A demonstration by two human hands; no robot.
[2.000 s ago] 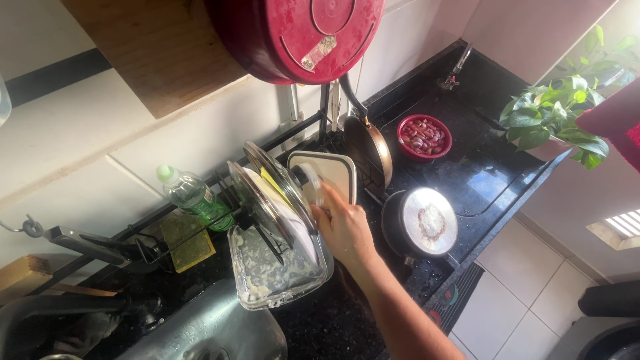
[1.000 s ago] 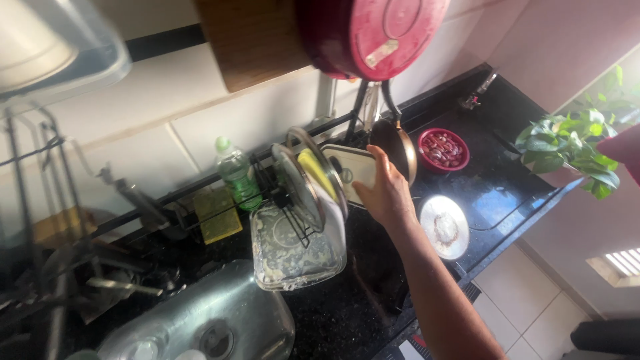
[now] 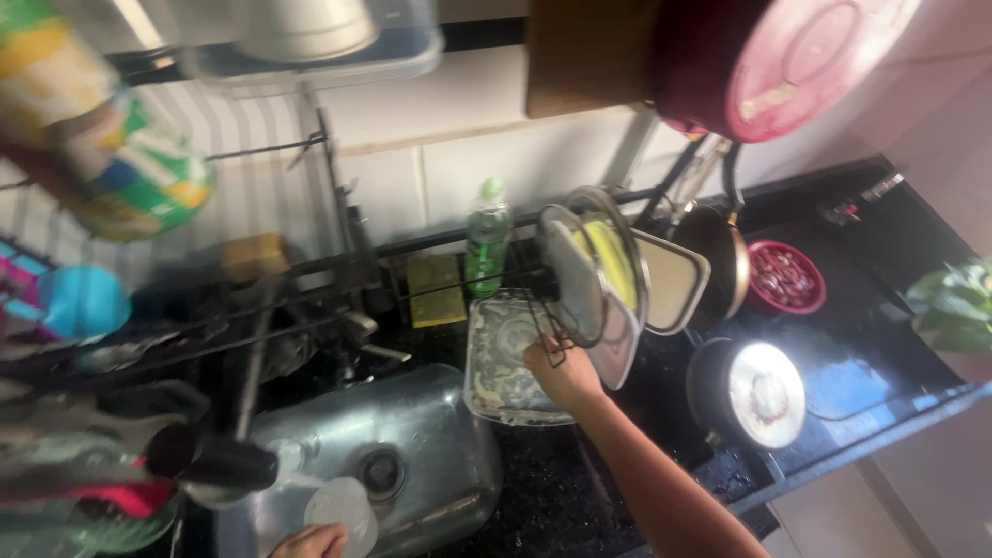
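My right hand (image 3: 564, 372) is over the right side of a soiled clear container (image 3: 504, 387), beside the wire lid holder; whether its fingers grip anything cannot be told. Several lids (image 3: 575, 271) stand upright in the holder just above it, with a cream rectangular lid (image 3: 670, 283) to their right. At the bottom edge my left hand (image 3: 314, 542) is partly in view, next to a translucent plastic cup (image 3: 341, 511) at the steel sink (image 3: 434, 434); its hold on the cup is unclear.
A green detergent bottle (image 3: 488, 240) and a yellow sponge (image 3: 435, 291) stand by the wall. Rightward are a frying pan (image 3: 721, 267), an upturned pot (image 3: 763, 395) and a red bowl (image 3: 787, 277) of chopped food. A dish rack (image 3: 318, 139) and hanging red pan (image 3: 806, 70) are overhead.
My right hand has moved from the cream rectangular lid to the soiled container. My left hand and the translucent cup have come into view as the view swung left.
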